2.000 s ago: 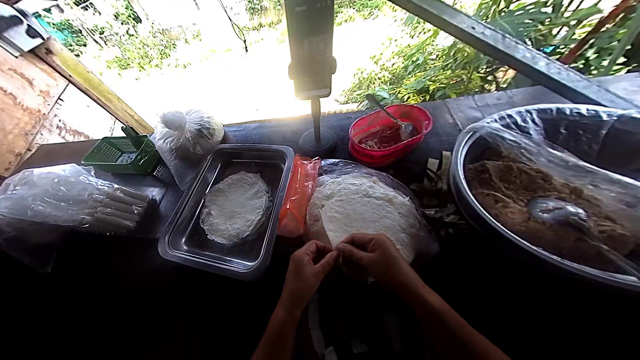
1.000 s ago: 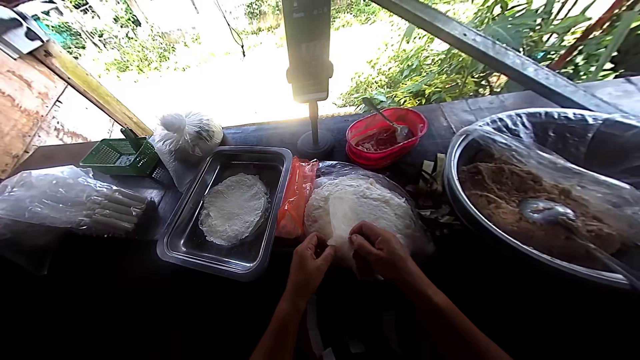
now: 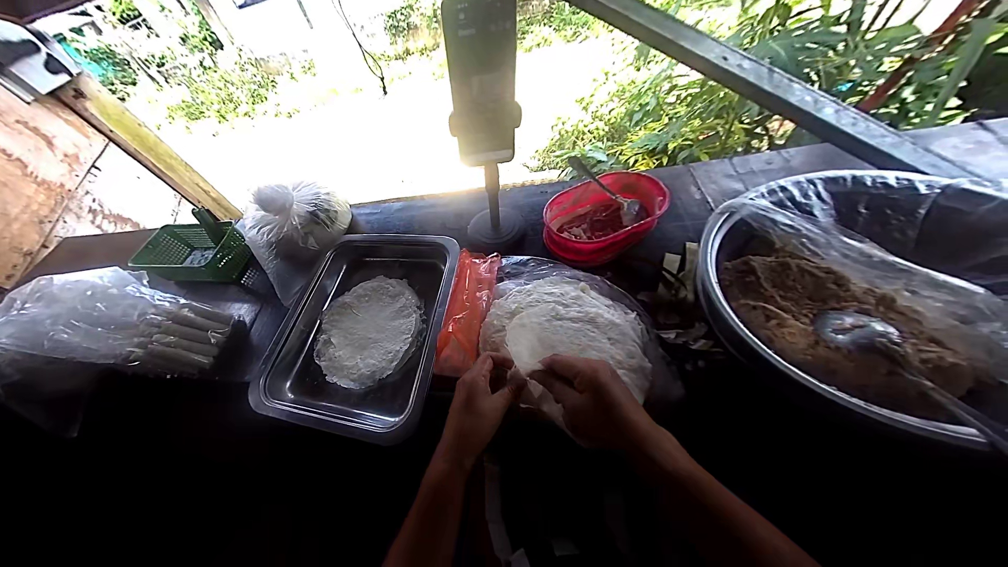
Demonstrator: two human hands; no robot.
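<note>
A thin white wrapper sheet is pinched between the fingertips of my left hand and my right hand. Both hands are at the near edge of a pile of round white wrappers, which lies on clear plastic. Left of the pile lies an orange plastic bag. Beyond it, a rectangular metal tray holds more round white wrappers. On the right, a large metal basin lined with plastic holds brown filling and a metal spoon.
A red plastic bowl with a spoon stands behind the pile, near a phone on a stand. At left are a green basket, a tied plastic bag and a clear bag of white rolls.
The wrapper sheet stood raised between my fingers a second ago; now it leans over the pile's left part. My hands have stayed near the pile's near edge.
</note>
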